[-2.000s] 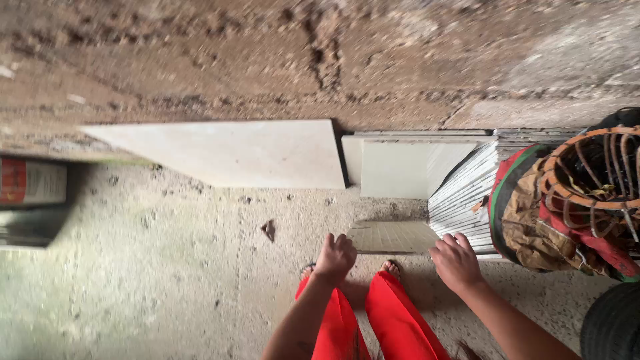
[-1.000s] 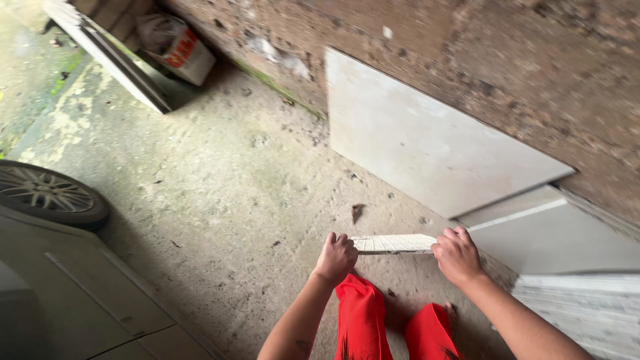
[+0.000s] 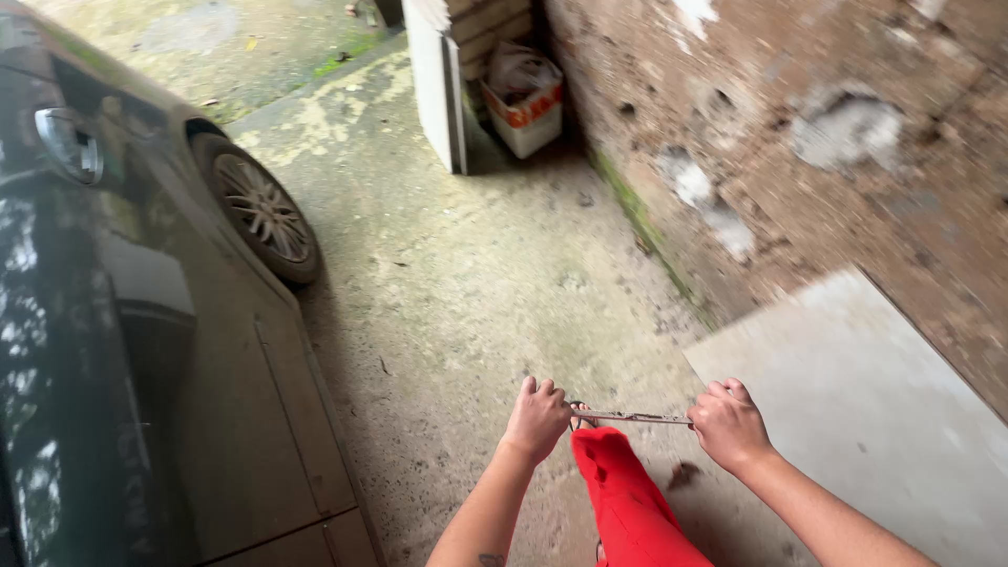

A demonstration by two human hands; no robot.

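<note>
Between my two hands is a thin, flat tile piece (image 3: pixel 630 416), seen nearly edge-on. My left hand (image 3: pixel 537 419) grips its left end, and my right hand (image 3: pixel 728 424) grips its right end. Below it show my red trousers and one sandalled foot. A large pale tile panel (image 3: pixel 858 409) leans against the rough wall, to the right of and beyond my right hand. The underside of the held piece is hidden.
A dark car (image 3: pixel 197 354) with its wheel (image 3: pixel 256 209) stands along the left. Ahead, pale panels (image 3: pixel 433 94) stand upright beside a white and orange box (image 3: pixel 528 118) with a plastic bag in it. The pitted wall (image 3: pixel 787 157) runs along the right.
The view has swung far left along the wall, bringing more of the car into sight. Both hands still hold the piece, which now shows as a thinner edge. The stacked panels at right have left the view.
</note>
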